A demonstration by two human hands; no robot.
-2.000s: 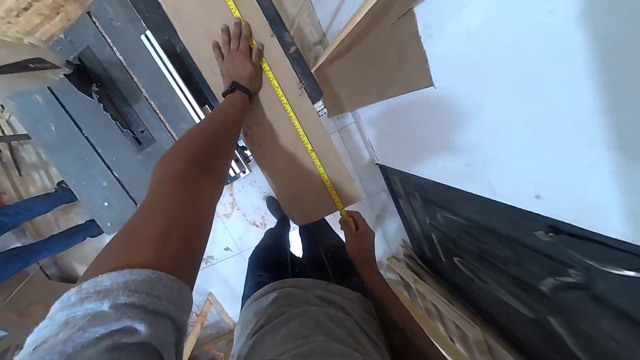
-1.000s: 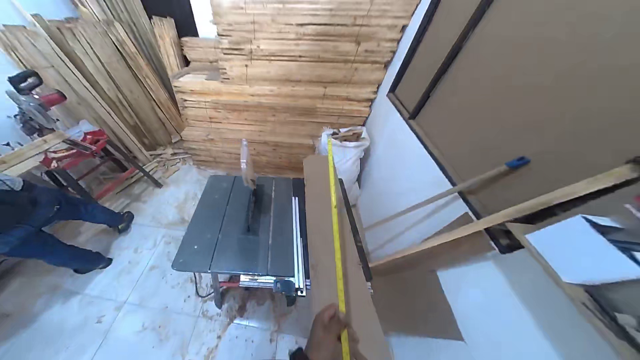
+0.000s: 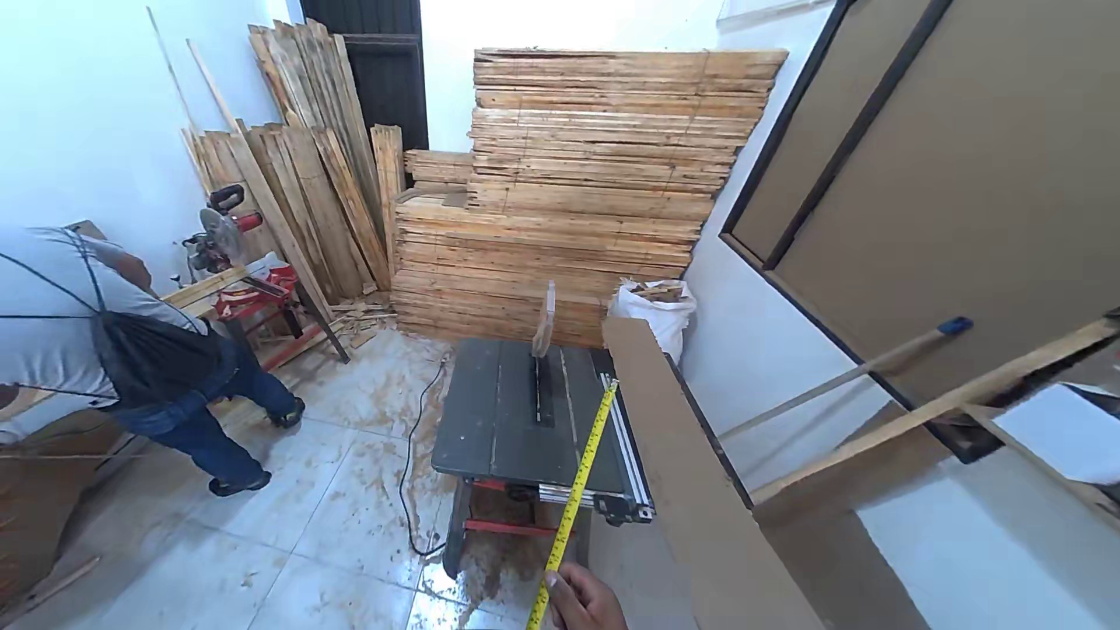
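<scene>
My right hand (image 3: 584,598) is at the bottom centre, its thumb and fingers closed on the yellow blade of a tape measure (image 3: 578,481). The blade slants up and away, passing above the right rail of the table saw (image 3: 516,411); its far tip is beside a long brown board (image 3: 678,455), apparently fiberboard. This board runs from the saw's right side towards me. A clear guard stands over the saw's blade. The tape's case is not visible. My left hand is out of view.
Planks are stacked against the back wall (image 3: 577,184), with a white sack of offcuts (image 3: 656,311) before them. At left a person (image 3: 175,350) bends near a miter saw (image 3: 223,236). A cable (image 3: 404,477) lies on the dusty floor. A blue-tipped pole (image 3: 814,394) leans at right.
The tape blade has shifted left off the brown board it lay along. My left hand, pressed on the board two seconds ago, has left the view. The view has swung up towards the room.
</scene>
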